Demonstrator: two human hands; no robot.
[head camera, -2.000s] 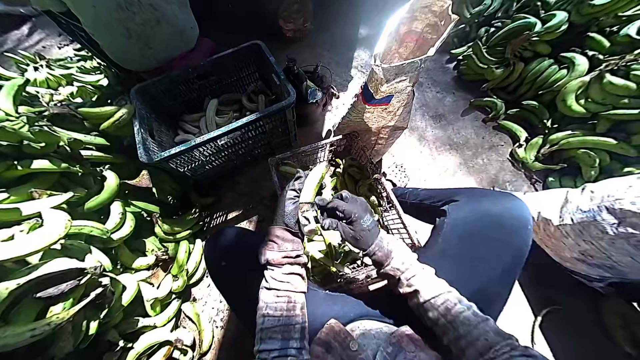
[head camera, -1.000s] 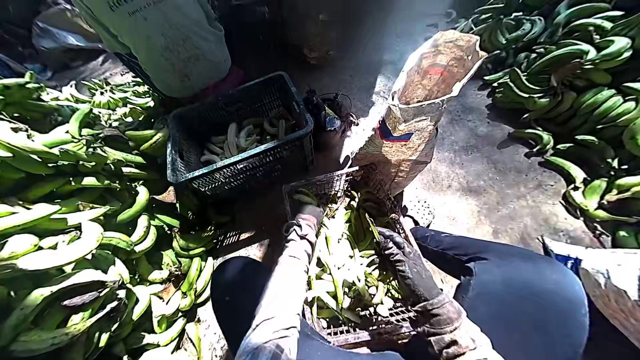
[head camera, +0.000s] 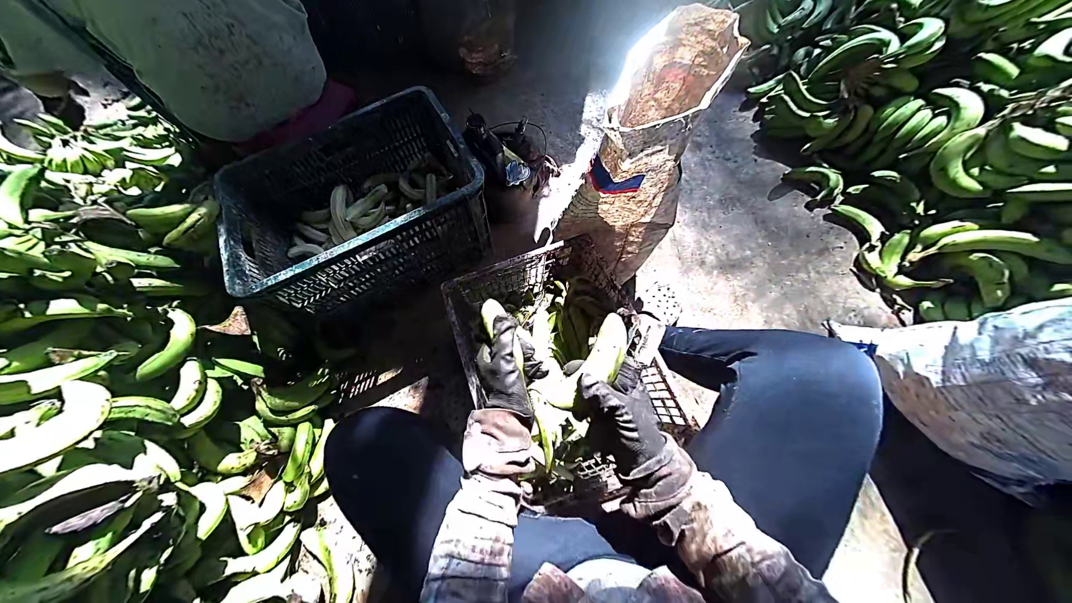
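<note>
Both my hands wear dark, dirty gloves over a low plastic mesh crate (head camera: 670, 402) between my knees. My left hand (head camera: 507, 360) is closed on a green plantain (head camera: 492, 313), whose tip sticks up past the fingers. My right hand (head camera: 620, 410) grips another green plantain (head camera: 606, 350), tilted up and partly hidden by the glove. Beneath the hands, the crate holds green peels (head camera: 548, 419) and some darker green plantains (head camera: 582, 314). Whether a tool is in either hand cannot be made out.
A large dark plastic crate (head camera: 352, 251) holding peeled plantains (head camera: 356, 209) stands ahead left, beside small dark items (head camera: 511, 159). An open woven sack (head camera: 645, 167) stands behind the mesh crate. Plantain heaps lie left (head camera: 167, 410) and right (head camera: 963, 167). A pale sack (head camera: 963, 385) lies by my right knee.
One second ago my hands were down at the sides of the mesh crate; now both are raised over it, each with a plantain. Two seconds ago they were together on one plantain.
</note>
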